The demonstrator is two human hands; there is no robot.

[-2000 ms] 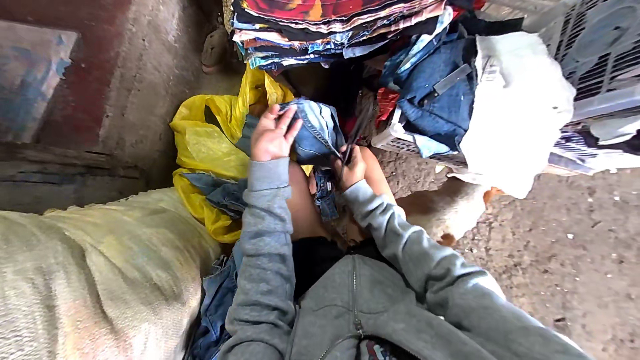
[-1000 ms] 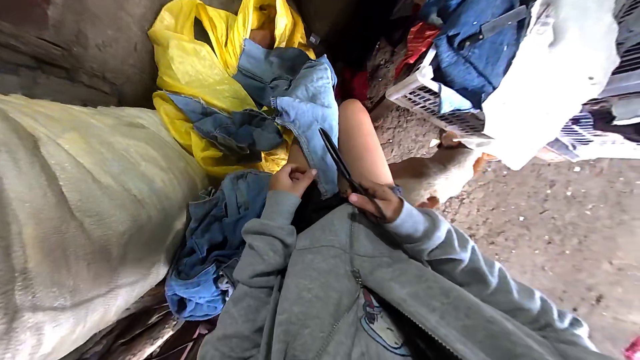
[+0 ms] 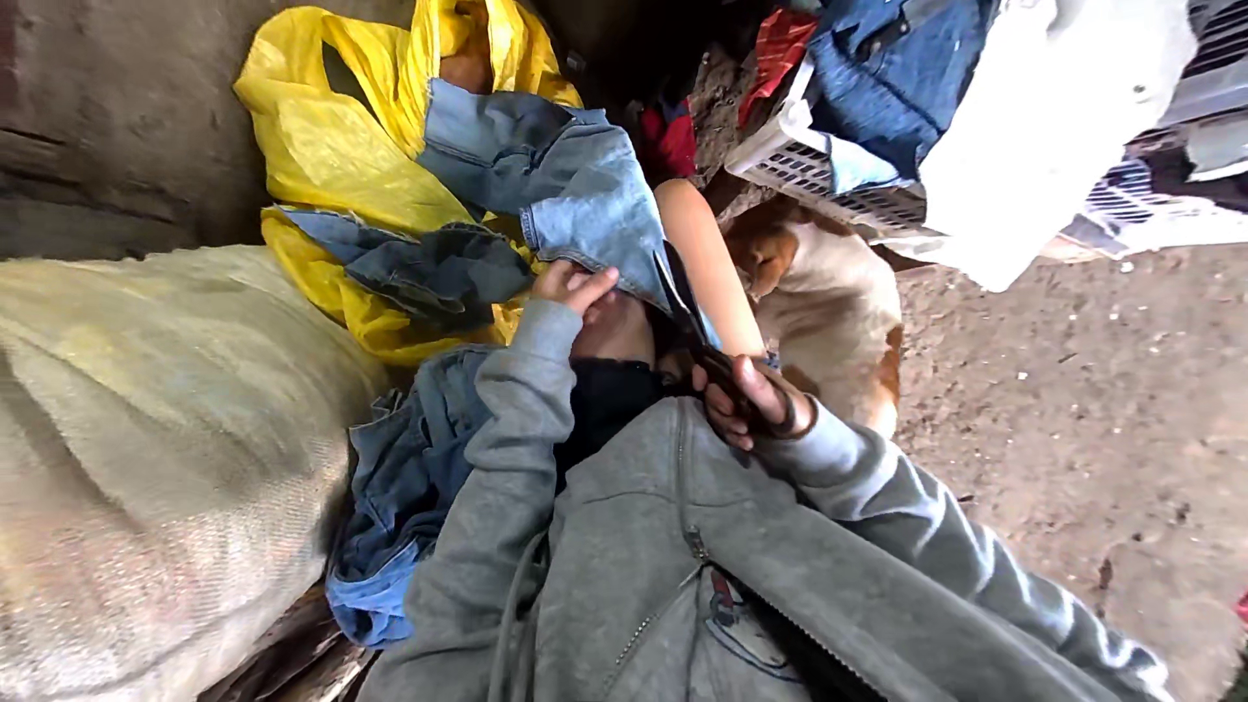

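Note:
A light blue denim piece [image 3: 600,210] lies across my lap and over a yellow plastic bag [image 3: 341,156]. My left hand [image 3: 582,292] pinches its lower edge between thumb and fingers. In my right hand [image 3: 756,400] is a pair of dark-handled scissors [image 3: 690,317], the blades parted and pointing up and away beside the denim's right edge. Whether the blades touch the cloth I cannot tell. Darker denim scraps [image 3: 439,268] rest on the bag. More blue denim [image 3: 414,468] is heaped beside my left sleeve.
A large woven sack [image 3: 175,439] bulges at the left. On the right, a white and brown dog [image 3: 838,302] lies by my leg on the dirt floor [image 3: 1072,390]. Beyond it, a white plastic crate [image 3: 799,166] holds denim, with white cloth [image 3: 1053,127] hanging over it.
The left hand has moved from the denim's lower corner up along its edge. The scissor blades now stand apart. The view has tilted down since two seconds ago, when the cloth was held up.

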